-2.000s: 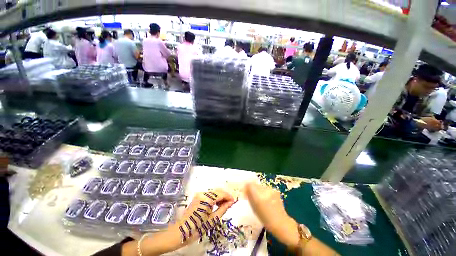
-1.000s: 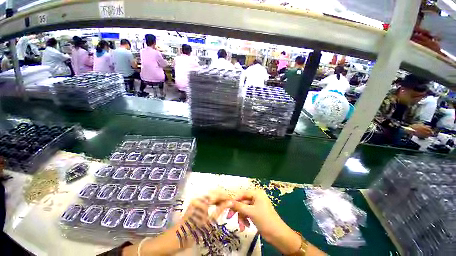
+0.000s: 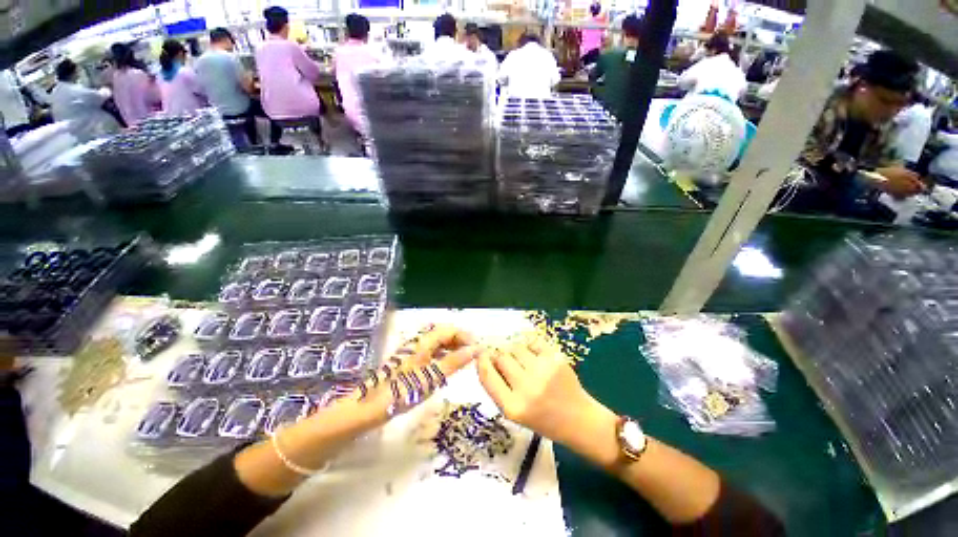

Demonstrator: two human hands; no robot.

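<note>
My left hand (image 3: 415,372) is over the white work sheet (image 3: 410,493), with rows of dark adhesive strips (image 3: 418,386) stuck on its back. My right hand (image 3: 536,383) is beside it, fingers bent, and the fingertips of both hands meet. Whatever is between the fingertips is too small or hidden to tell. A pile of small dark parts (image 3: 470,437) lies on the sheet below the hands. A slim dark stick (image 3: 528,463) lies right of the pile. A clear blister tray (image 3: 263,364) with rows of rounded frames stands left of my hands.
Yellowish bits (image 3: 562,334) lie beyond my hands. Clear plastic bags (image 3: 709,376) lie on the green mat at right, beside stacked trays (image 3: 893,346). A tray of dark parts (image 3: 63,288) and a pale heap (image 3: 92,374) are at left. A slanted post (image 3: 735,210) rises beyond. Several people sit behind.
The view has tilted down. My right hand was raised apart from the left, then came to its fingertips. Both hands are now beyond the dark pile, which shows more fully.
</note>
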